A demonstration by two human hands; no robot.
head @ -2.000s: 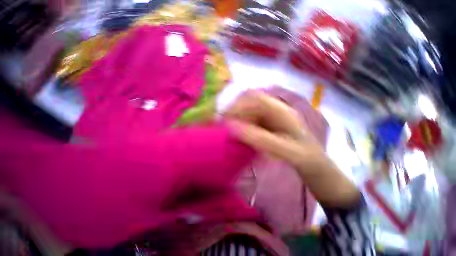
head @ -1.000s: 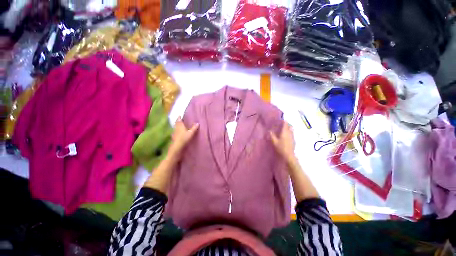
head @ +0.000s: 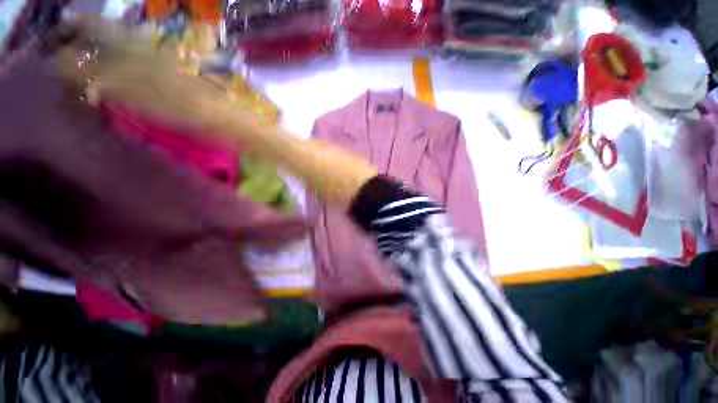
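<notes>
A dusty pink blazer (head: 149, 228), strongly blurred, is spread in the air over the left side. My right arm reaches across from the lower right, and my blurred right hand (head: 90, 59) is at this blazer's upper edge at the upper left, holding it. My left hand does not show; striped cloth is visible at the lower left corner. Another dusty pink blazer (head: 346, 260) lies front up on the table in the middle, its collar away from me, partly covered by my right forearm.
Magenta cloth (head: 173, 142) and a green garment (head: 264, 185) lie under the held blazer. Bagged garments (head: 394, 27) line the far side. At the right are a blue lump (head: 551, 86), a red ring with a yellow core (head: 614, 67), red-handled scissors (head: 606, 153) and red-bordered clear bags (head: 622, 181).
The tagged dusty pink blazer is off the middle and one is now held at the left, over the magenta blazer. Another, with no tag seen, shows in the middle. My right arm has swung left.
</notes>
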